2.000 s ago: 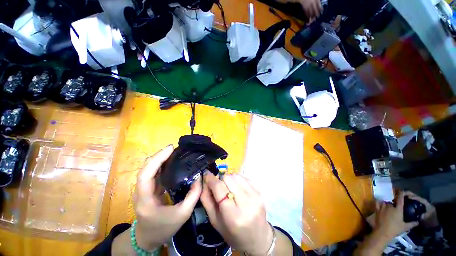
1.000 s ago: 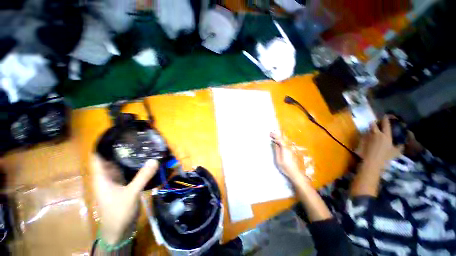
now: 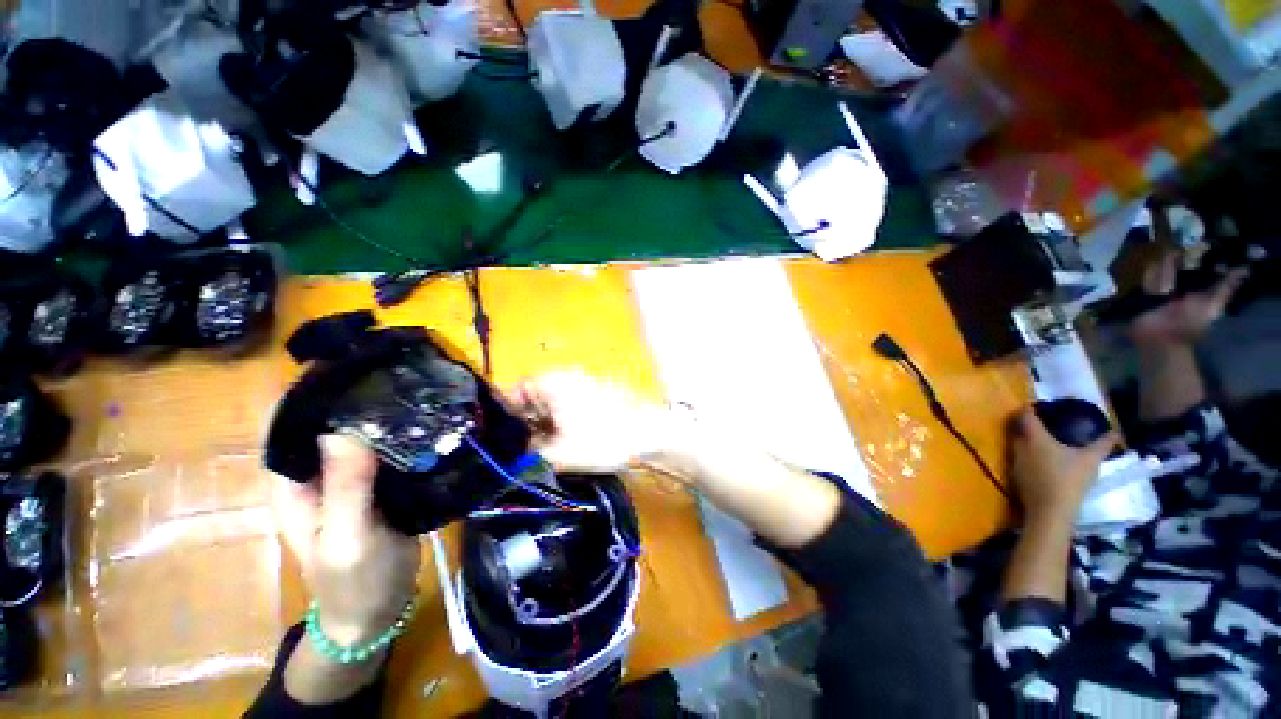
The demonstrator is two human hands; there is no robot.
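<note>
My left hand (image 3: 344,541), with a green bead bracelet, holds the black camera front shell (image 3: 401,414), its silvery board facing up. My right hand (image 3: 597,426) is at the shell's right edge, above the wires; it is blurred and I cannot tell whether its fingers grip anything. Blue wires (image 3: 513,475) run from the shell to the camera housing (image 3: 548,583), a white body with a black inside, open side up, close to my body. A white connector tip shows on the board.
Black shells (image 3: 232,298) sit in the clear tray (image 3: 183,562) at left. White cameras (image 3: 836,204) stand on the green strip (image 3: 604,218). White paper (image 3: 731,351), a black lead (image 3: 934,400) and a black panel (image 3: 997,288) lie rightward. A neighbour's hand (image 3: 1054,464) holds a black ball.
The shell has been turned to show its board. My right hand moved away to the right, then came back to the shell's edge. The housing now shows more fully. The view has shifted.
</note>
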